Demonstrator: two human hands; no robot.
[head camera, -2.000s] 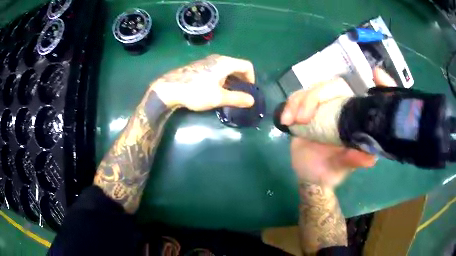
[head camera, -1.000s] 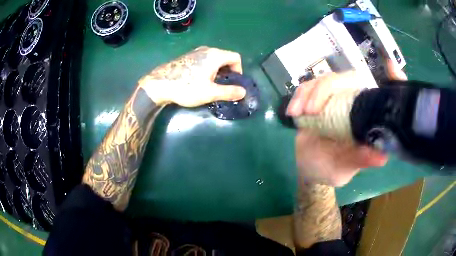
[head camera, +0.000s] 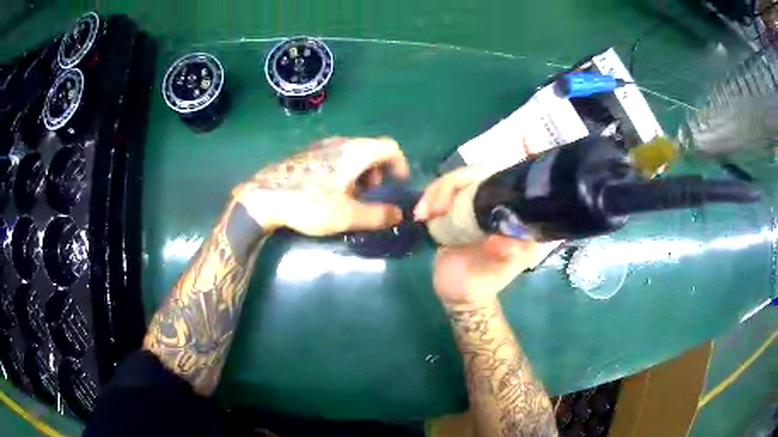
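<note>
My left hand (head camera: 328, 188) holds a round black unit (head camera: 384, 239) on the green bench (head camera: 341, 333), thumb and fingers around its top and side. My right hand (head camera: 478, 256) is shut on the electric screwdriver (head camera: 554, 192), which is slanted with its nose towards the unit. The driver's tip and its contact with the unit are hidden by my hands. Two black lamp units stand face up behind, one at the left (head camera: 195, 85) and one nearer the middle (head camera: 299, 68).
The black blister tray (head camera: 124, 213) at the left holds two units. The white screw feeder (head camera: 529, 132) carries a blue-handled tool (head camera: 589, 84). A clear cup (head camera: 597, 269) stands right of the driver. A cardboard box (head camera: 665, 393) is below the bench edge. A pale coil (head camera: 734, 107) hangs at the right.
My right hand has brought the electric screwdriver left from beside the feeder to the unit. The clear cup has come into view. My left hand still holds the unit.
</note>
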